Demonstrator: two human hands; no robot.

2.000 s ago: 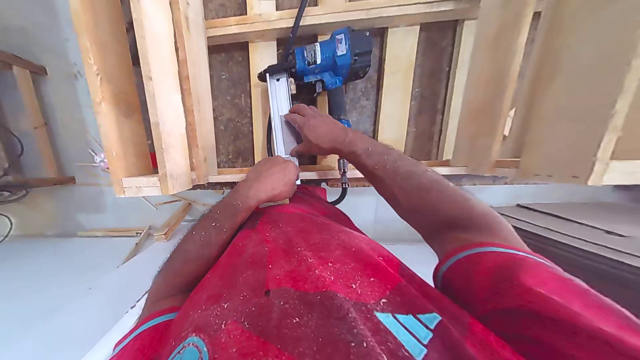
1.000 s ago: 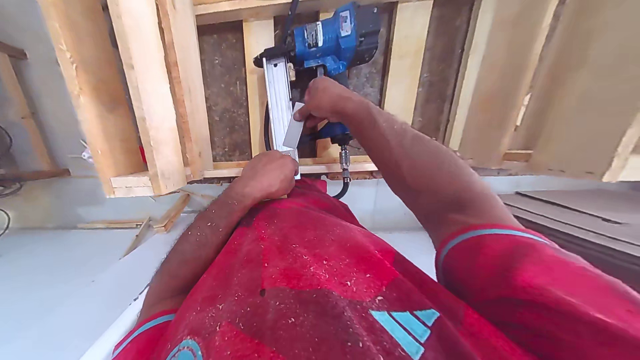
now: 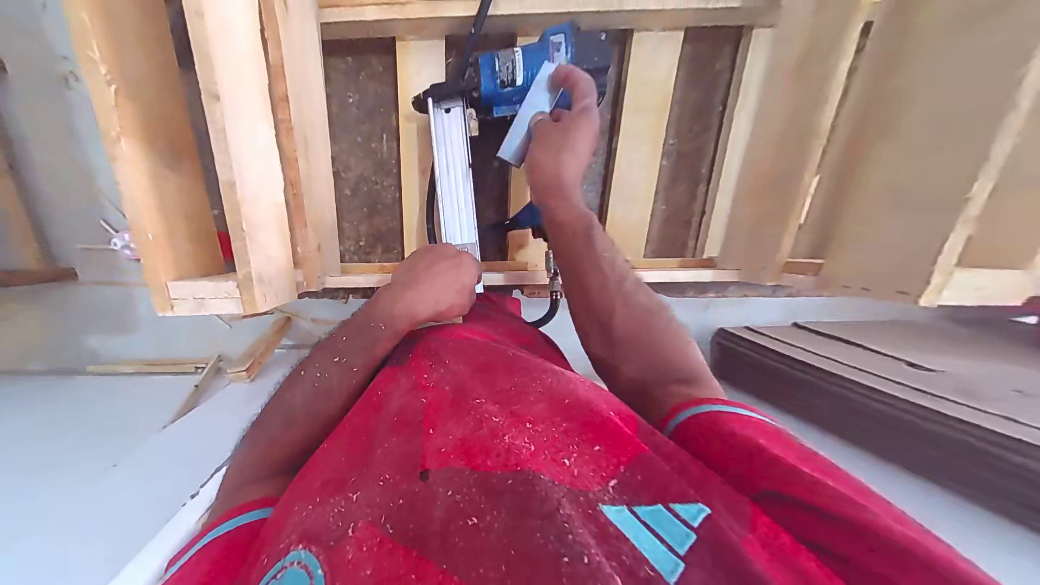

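A blue pneumatic stapler [image 3: 508,77] lies on its side on a wooden frame, its silver magazine [image 3: 457,175] pointing toward my body. My left hand [image 3: 439,283] is closed around the near end of that magazine. Between the fingers of my right hand [image 3: 567,134] is a flat grey strip of staples [image 3: 530,118], held over the stapler's blue body. Below my right wrist, an air hose fitting [image 3: 553,272] joins a black hose that curves toward my shirt. My right hand and forearm hide part of the stapler's handle.
Upright wooden boards [image 3: 244,162] stand at the left of the frame, and wide panels [image 3: 910,146] at its right. Wood offcuts [image 3: 260,349] lie on the floor at left. A stack of brown sheets [image 3: 886,349] is at the lower right.
My right hand has moved from the magazine up and to the right with the grey strip. My left hand has stayed at the magazine's near end.
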